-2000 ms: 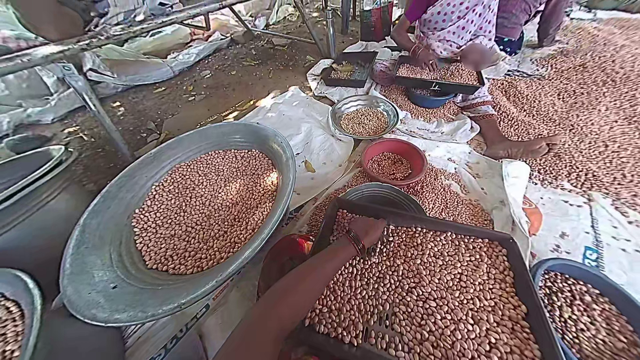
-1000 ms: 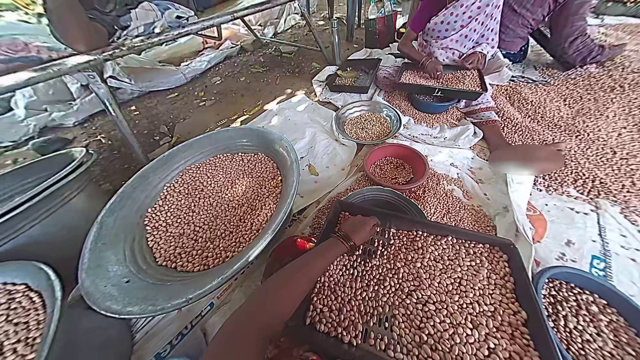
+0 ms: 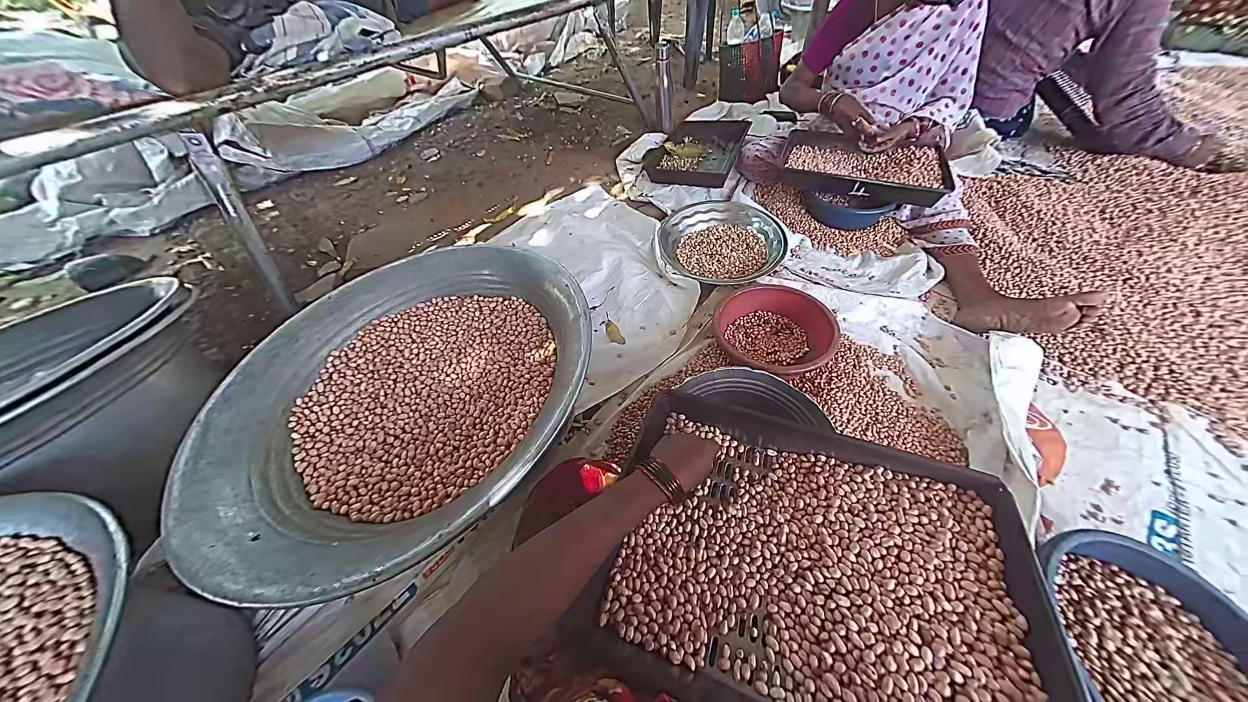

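Observation:
A dark slotted plastic tray (image 3: 1004, 517) full of reddish-brown nuts or seeds (image 3: 838, 565) lies low in the view. My left hand (image 3: 686, 458), with bangles at the wrist, reaches into its far left corner and touches the nuts there; its fingers are bent down and mostly hidden, so whether it holds any cannot be told. Bare slots show beside the fingers and near the tray's front edge. My right hand is not in view. Left of the tray stands a wide metal basin (image 3: 224, 487) with a heap of the same nuts. A ridged metal bowl (image 3: 756, 390) sits partly behind the tray.
Beyond are a red bowl (image 3: 829, 331), a steel bowl (image 3: 673, 234) and a small dark tray (image 3: 702, 175). A co-worker's hands (image 3: 882, 132) are over another tray (image 3: 868, 183). A blue tub (image 3: 1121, 546) stands right. Nuts cover the right-hand ground; a metal frame (image 3: 239, 224) stands left.
My left hand has shifted slightly left within the tray's far corner. The co-worker's hands, earlier lower at the tray, are now close together above it.

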